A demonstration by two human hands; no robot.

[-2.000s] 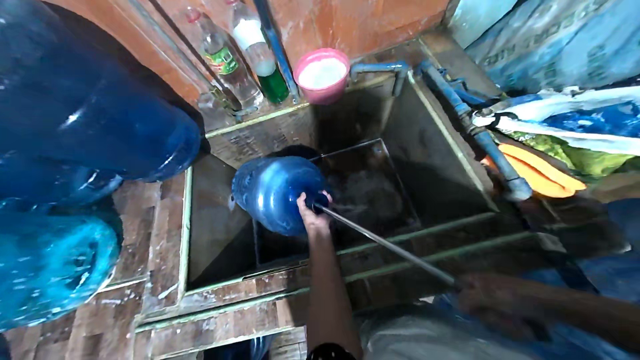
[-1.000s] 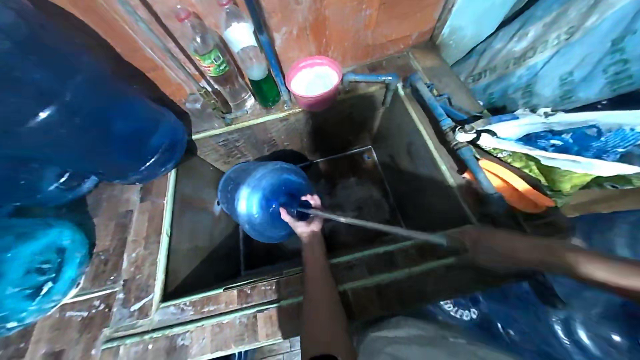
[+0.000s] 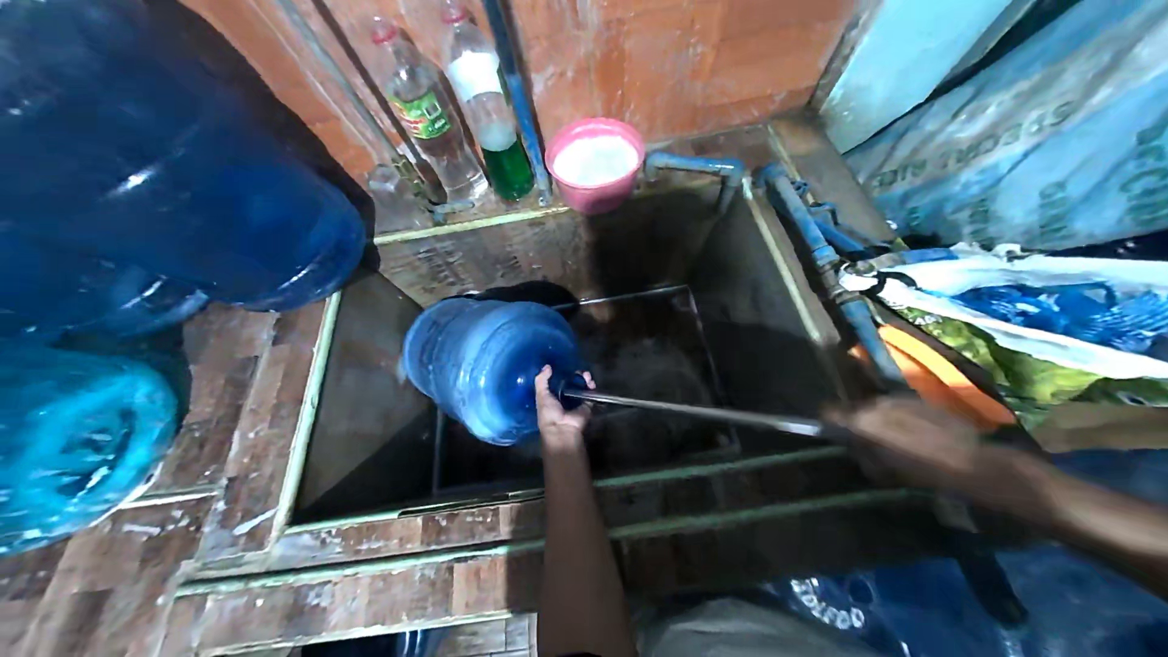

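A blue water-cooler jug (image 3: 484, 365) lies on its side in a tiled basin (image 3: 310, 429), its neck pointing right. My left hand (image 3: 563, 408) grips the jug's neck. A thin metal rod (image 3: 693, 410) runs from the jug's mouth to my right hand (image 3: 903, 438), which is closed around its dark handle end and is blurred. The rod's far end is hidden inside the jug.
Large blue jugs (image 3: 164, 173) and a turquoise jug (image 3: 82, 438) stand at left. Two plastic bottles (image 3: 429, 128) and a pink bowl with white contents (image 3: 595, 178) line the back ledge. Blue pipes (image 3: 803, 219), an orange object (image 3: 944, 374) and plastic sacks (image 3: 1031, 155) are at right.
My right hand has moved back and forth with the rod, and the rod's angle has changed. My left hand stays at the jug's neck.
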